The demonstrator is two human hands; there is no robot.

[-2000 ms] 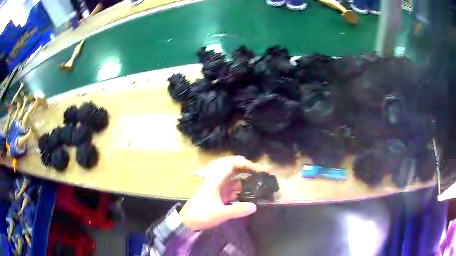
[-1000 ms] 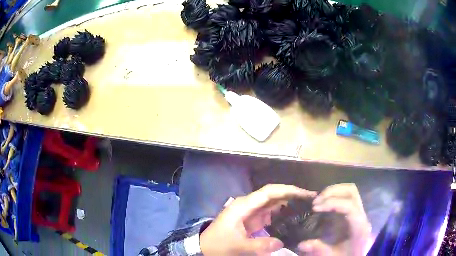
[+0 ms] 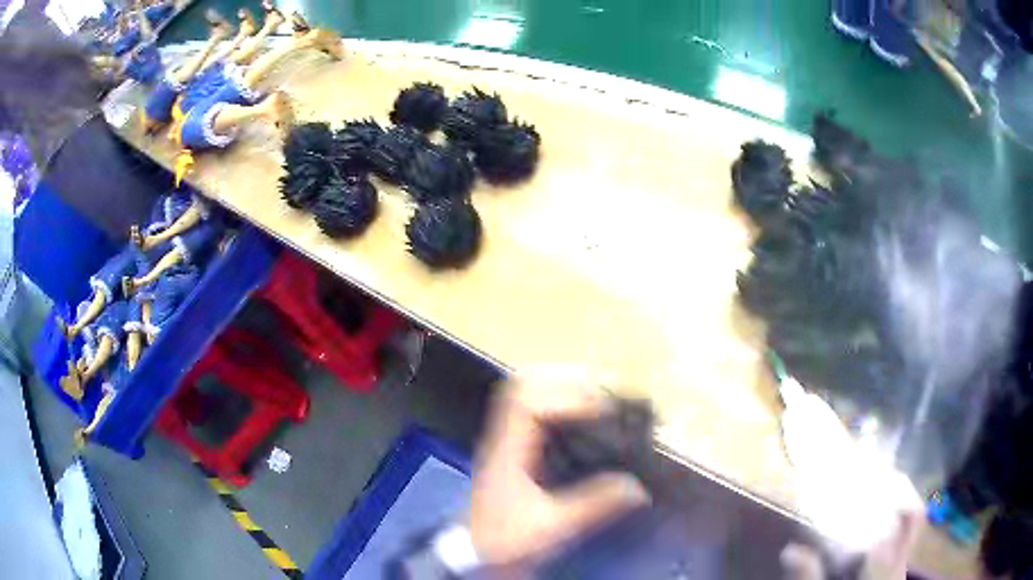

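My left hand (image 3: pixel 538 482), blurred, is at the table's front edge with a black spiky hair piece (image 3: pixel 600 440) between thumb and fingers. My right hand (image 3: pixel 867 555) is at the lower right, blurred and cut off by the bottom edge. It is at the base of the white glue bottle (image 3: pixel 838 459), whose thin teal nozzle points up and left. Blur hides whether the fingers grip the bottle.
Several hair pieces (image 3: pixel 436 170) form a small cluster on the pale worktop (image 3: pixel 612 261). A big dark heap (image 3: pixel 827 283) is at right, partly under a hazy glare. A blue packet (image 3: pixel 952 515) lies nearby. Blue-clothed figures (image 3: pixel 215 108) lie at the far left. Red stools (image 3: pixel 244 397) stand below.
The view has swung left. The hands were together around the dark piece below the table; now they are apart, the left keeping the piece and the right beside the bottle.
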